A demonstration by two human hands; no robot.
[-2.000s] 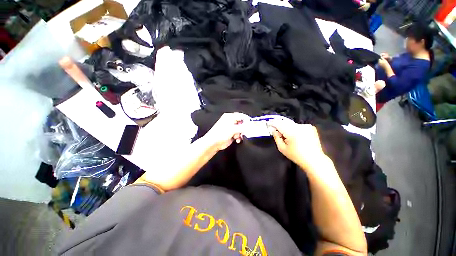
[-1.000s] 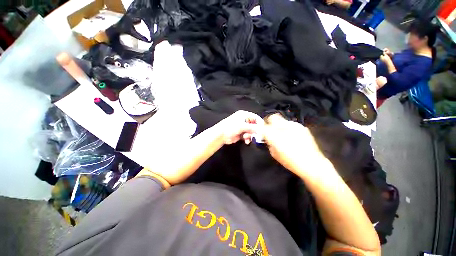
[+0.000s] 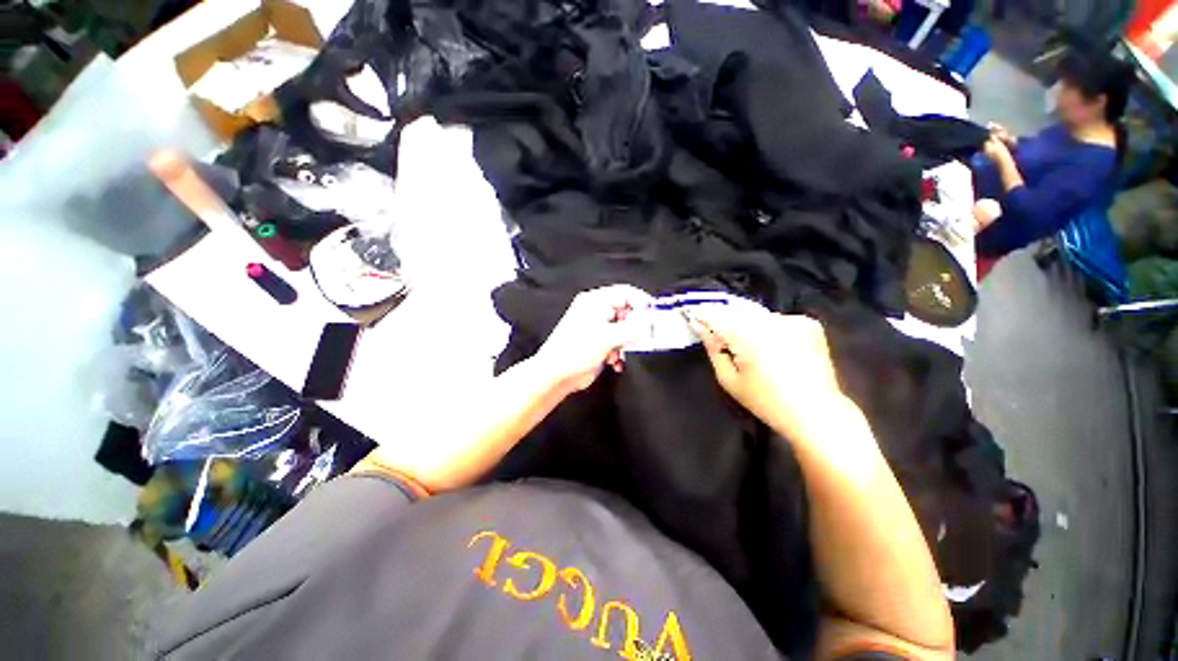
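A small white strip of backing (image 3: 664, 331) lies across the black garment (image 3: 685, 413) in front of me. A thin dark line runs along its upper edge. My left hand (image 3: 597, 338) pinches the strip's left end. My right hand (image 3: 762, 362) is at its right end, thumb and fingertips closed near the strip's edge. A small tool may be at the right fingertips, but it is too small to tell. The palms and the cloth under them are partly hidden.
A heap of black garments (image 3: 723, 142) covers the table ahead. At left are a white sheet (image 3: 446, 233), a smartphone (image 3: 331, 360), thread spools, a round dish (image 3: 358, 267) and plastic bags (image 3: 220, 400). A dark round lid (image 3: 937, 282) lies right. A person (image 3: 1059, 168) sits far right.
A second ago my hands were together over the strip. My right hand has moved back to the right, and the white strip shows again between them.
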